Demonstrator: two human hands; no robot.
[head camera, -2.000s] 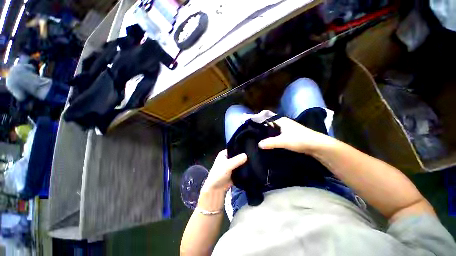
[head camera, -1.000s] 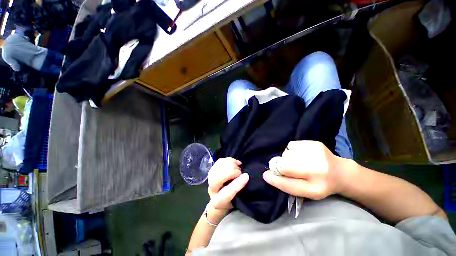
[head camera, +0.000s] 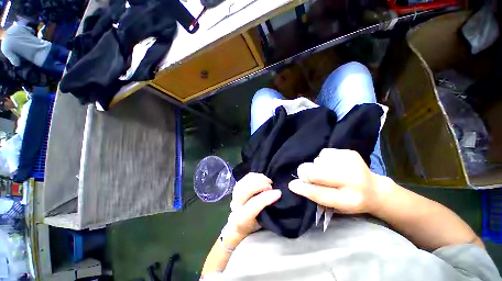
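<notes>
A black garment (head camera: 300, 137) with a white edge lies bunched over my lap. My left hand (head camera: 250, 203) pinches a fold of it between thumb and fingers. My right hand (head camera: 336, 181) is close beside it over the cloth, with thumb and forefinger pinched together. A tiny bright glint shows at its fingertips; what it is, I cannot tell. A silvery two-pointed tool (head camera: 325, 217), which looks like thread snips, sticks out below my right palm.
More black garments (head camera: 96, 66) hang over the table corner above a grey fabric-lined bin (head camera: 129, 159). A clear purplish bucket (head camera: 213, 179) stands on the floor at left. A wooden drawer (head camera: 212, 68) is ahead. An open cardboard box (head camera: 421, 121) holding plastic bags is at right.
My hands have come closer together near my waist, and the garment lies more spread over my knees. The snips-like tool has come into sight under my right hand. The view has tilted down.
</notes>
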